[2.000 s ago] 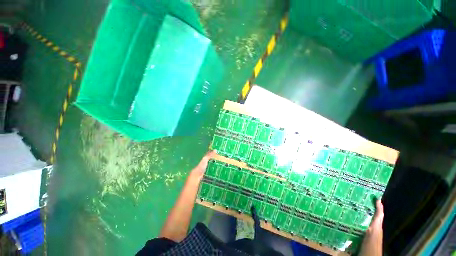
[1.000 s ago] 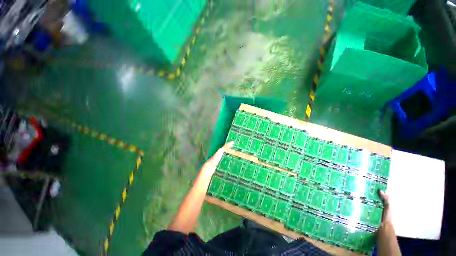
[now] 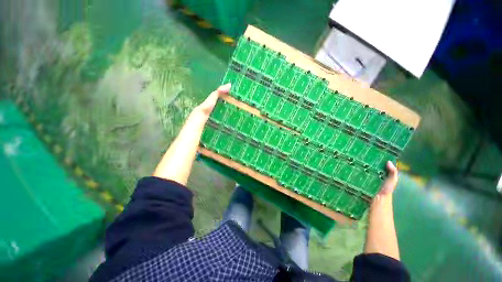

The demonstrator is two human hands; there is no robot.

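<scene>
A tan cardboard sheet (image 3: 330, 82) bears several green circuit board panels (image 3: 297, 121) in rows. It is held tilted in front of me, its long side running from upper left to lower right. My left hand (image 3: 212, 102) holds its left short edge; my fingers lie at the rim. My right hand (image 3: 389, 179) holds its right short edge, thumb at the edge of the boards. Under the sheet, part of a green carton (image 3: 269, 195) shows along the lower edge. The rest of that carton and the undersides of my hands are hidden.
A white board (image 3: 396, 27) is at the upper right, with a pale tray or shelf holding a dark thin item (image 3: 352, 55) below it. A large green carton (image 3: 44, 193) is at the left. Yellow-black floor tape (image 3: 82, 179) runs past it. My feet are below the sheet.
The view has turned. The loaded sheet is still in both hands and now lies over a green carton. The white board now shows beyond the sheet; the blue stool is no longer clear.
</scene>
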